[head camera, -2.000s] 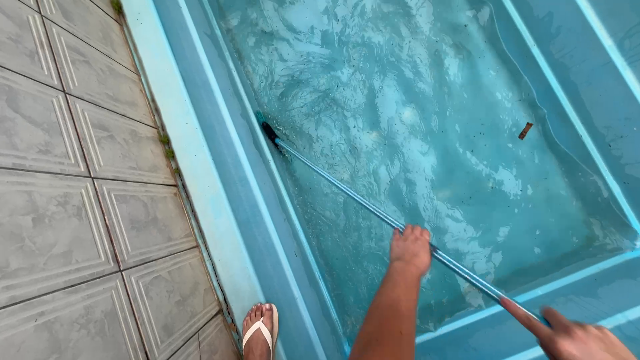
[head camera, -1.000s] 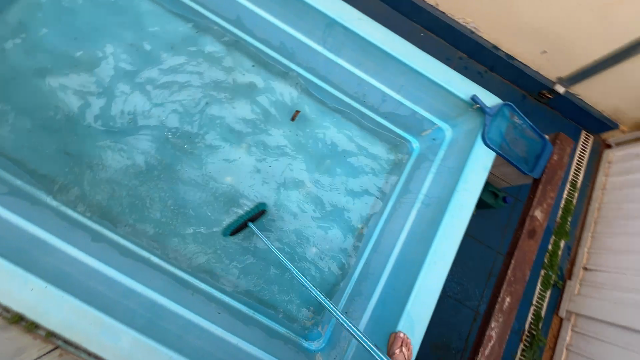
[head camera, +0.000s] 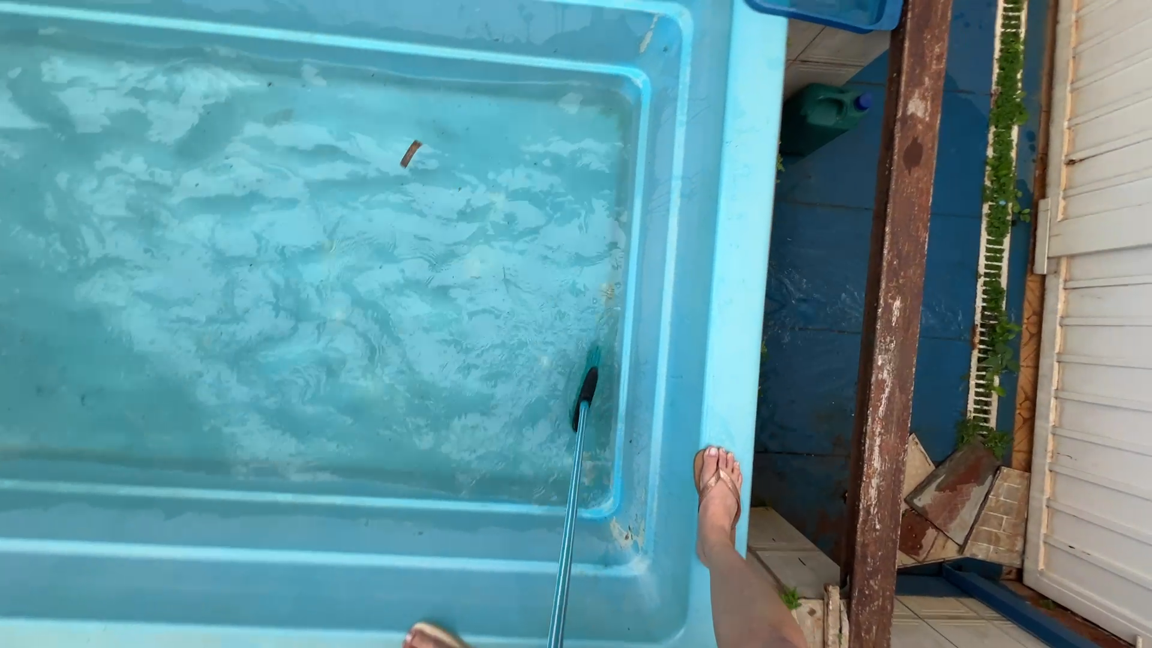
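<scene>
A pool brush (head camera: 586, 396) with a dark head and green bristles is in the water near the right inner wall of the blue pool (head camera: 740, 225). Its blue metal pole (head camera: 566, 531) runs down out of the bottom edge of the view. Neither my left hand nor my right hand shows, so what holds the pole is hidden. A small brown piece of debris (head camera: 410, 154) lies in the water, up and left of the brush. My foot in a flip-flop (head camera: 718, 490) stands on the pool's right rim, and part of the other foot (head camera: 432, 635) shows at the bottom edge.
Beyond the right rim are a rusty beam (head camera: 900, 270), a green jug (head camera: 819, 115), a plant-grown drain grate (head camera: 988, 261) and loose tile pieces (head camera: 956, 490). A blue skimmer net (head camera: 837, 11) lies at the top edge. A white slatted panel (head camera: 1100, 360) stands at far right.
Both hands were on the pole two seconds ago and are out of view now. The brush has moved from the pool's long side to its end wall. The view has turned and shifted strongly.
</scene>
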